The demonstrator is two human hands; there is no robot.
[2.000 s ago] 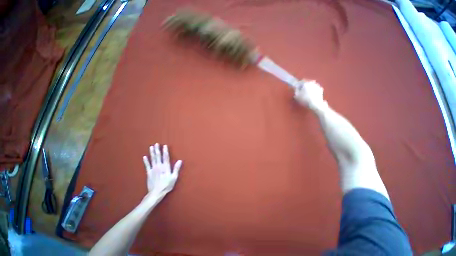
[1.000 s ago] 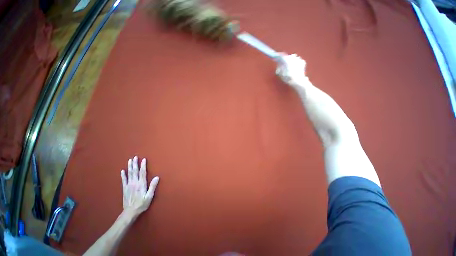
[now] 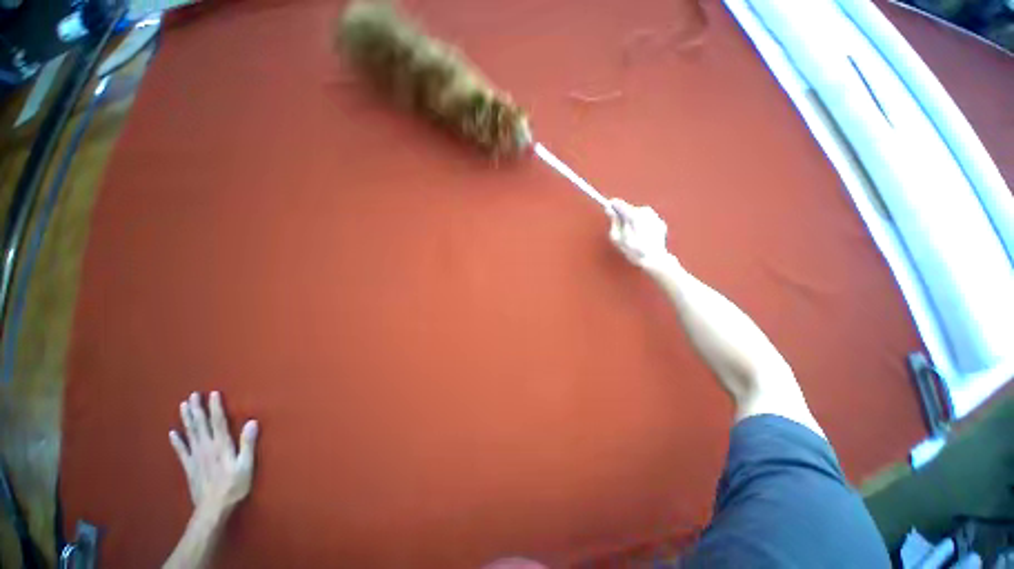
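Observation:
A rust-red fabric ply [image 3: 445,333] covers most of the table, with small creases toward the back right. My right hand [image 3: 638,231] grips the thin whitish handle of a feather duster [image 3: 428,83]. Its bushy brown feathers point to the far left, over the cloth, and are slightly blurred. My left hand [image 3: 218,465] lies palm down on the cloth at the near left, fingers spread, holding nothing.
White paper [image 3: 890,167] runs along the right side. A dark and silver metal clamp or weight [image 3: 930,393] sits at the near right corner, another [image 3: 81,547] at the near left, partly cut off. A dark rail [image 3: 31,189] and thin strip [image 3: 50,222] lie at left.
The view has turned to the right, showing more white paper and the right-hand clamp. The shears have left the view. The duster is still in my right hand; my left hand remains flat on the cloth.

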